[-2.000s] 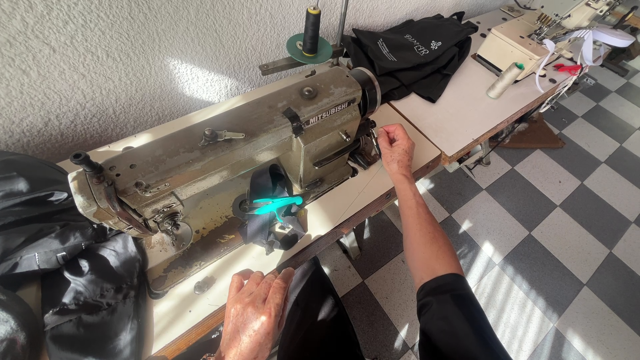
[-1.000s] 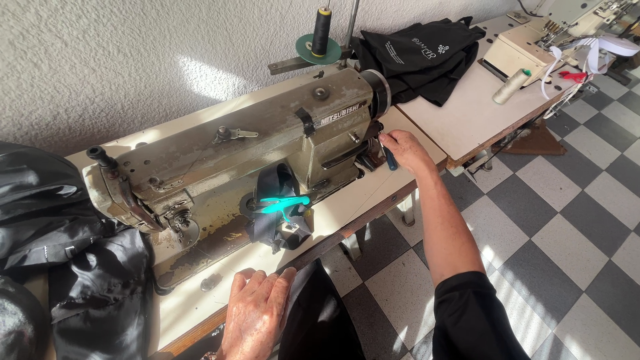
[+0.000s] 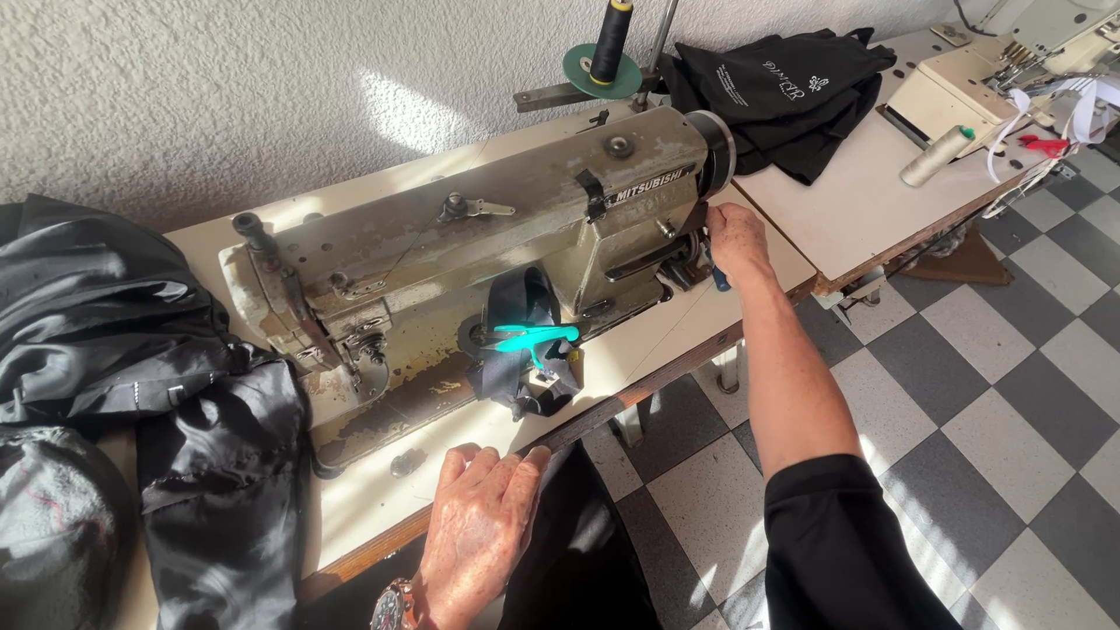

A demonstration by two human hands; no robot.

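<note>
A worn Mitsubishi industrial sewing machine (image 3: 420, 245) sits on the pale table. My right hand (image 3: 737, 243) is at its right end, just below the handwheel (image 3: 716, 153), shut on a dark blue tool handle (image 3: 720, 278); the tool's other end is hidden. My left hand (image 3: 486, 503) rests with curled fingers on the table's front edge, and nothing shows in it. Turquoise-handled thread snips (image 3: 535, 336) lie on dark fabric strips (image 3: 516, 376) on the machine bed. A spool of black thread (image 3: 610, 44) stands on a green disc behind the machine.
Black satin fabric (image 3: 219, 472) is heaped at the left. On the adjoining table (image 3: 840, 210) lie a black printed cloth bag (image 3: 779, 96) and a cone of light thread (image 3: 936, 157), near another sewing machine (image 3: 954, 83) and red-handled snips (image 3: 1043, 145). A textured wall runs behind.
My right hand has stayed by the machine's right end, and its grip and wrist angle have shifted. My left hand remains at the table edge.
</note>
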